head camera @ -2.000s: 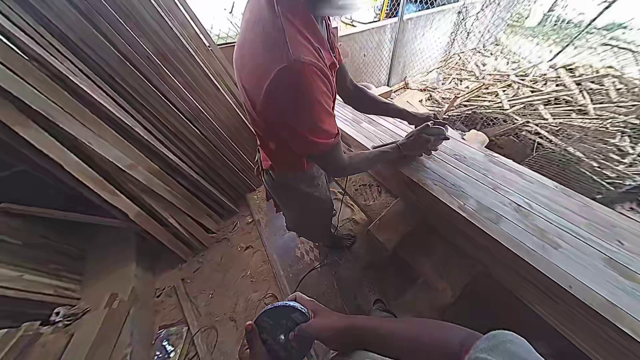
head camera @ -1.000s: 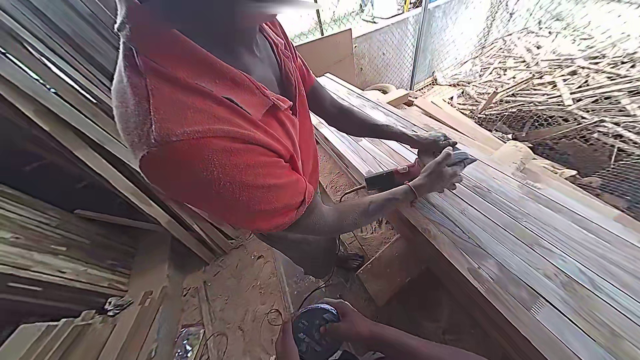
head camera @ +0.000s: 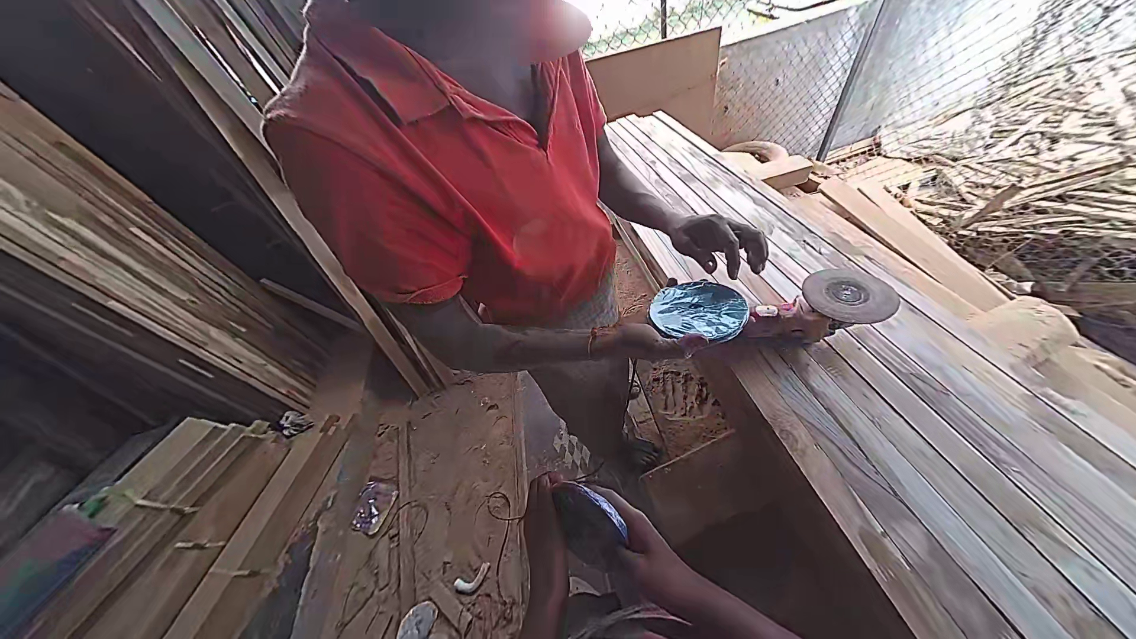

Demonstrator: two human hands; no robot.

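Low in the head view, my left hand [head camera: 546, 541] and my right hand [head camera: 643, 541] hold a dark round disc with a shiny blue rim [head camera: 593, 519] between them, tilted on edge. Across from me a person in a red shirt [head camera: 497, 177] holds out a shiny light-blue round disc [head camera: 699, 312] on one palm. That person's other hand hovers above it with bent fingers. An angle grinder [head camera: 785, 321] with a round grey disc [head camera: 850, 296] facing up lies on the wooden planks [head camera: 896, 426], just beyond the blue disc.
Long boards [head camera: 133, 231] lean at the left, above a stack of short planks [head camera: 240, 524]. A cord lies on the dusty floor [head camera: 453, 461]. Behind the bench are loose boards [head camera: 914, 240], a chain-link fence [head camera: 785, 98] and a heap of wood offcuts [head camera: 1056, 169].
The person's hands have left the work on the planks; one now holds the light-blue disc. The disc in my hands has tipped onto its edge. The view has shifted.
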